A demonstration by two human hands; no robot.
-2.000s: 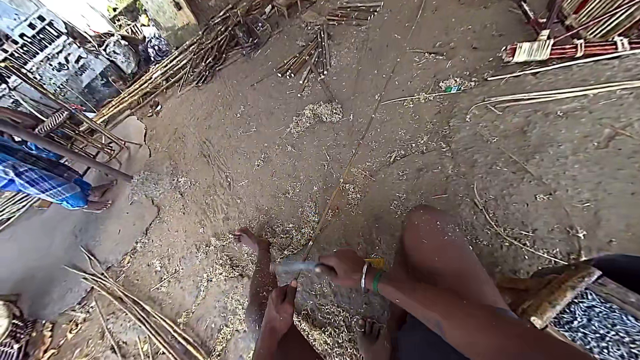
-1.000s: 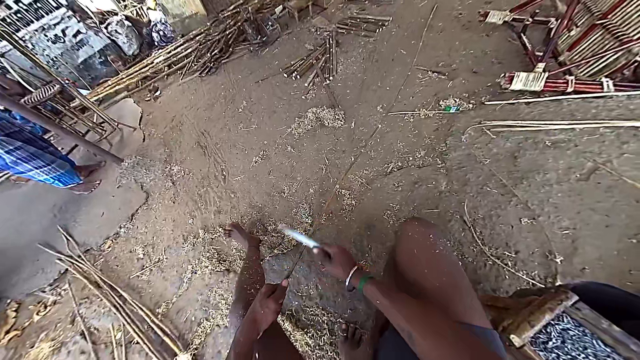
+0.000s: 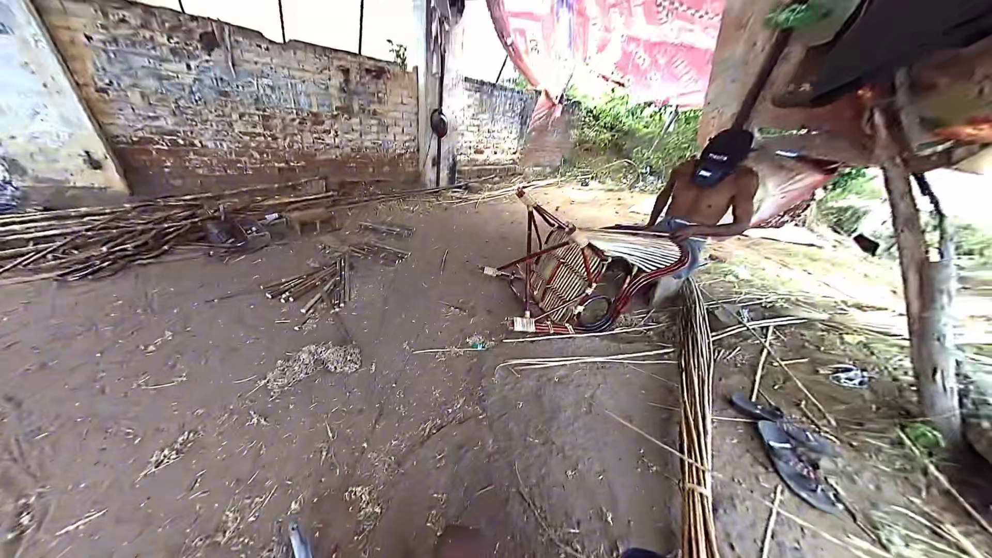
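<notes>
Neither of my hands shows in the head view. The tip of a metal blade pokes in at the bottom edge, left of the middle; what holds it is hidden below the frame. A blurred brown patch, perhaps my knee, lies at the bottom edge to its right. Pale shavings are heaped on the dirt floor ahead, with more scattered nearer. Further off, a red-brown cane chair frame with a woven panel lies tipped on the ground beside a seated co-worker, whose hand is at the frame.
A long bundle of thin canes runs along the right, with dark sandals beside it. Short cut sticks lie ahead; a pile of long poles is by the brick wall at left. A wooden post stands at right.
The view has swung up and to the right. My two hands, the cane and most of the knife have left the frame; the co-worker and the whole chair frame have come into view.
</notes>
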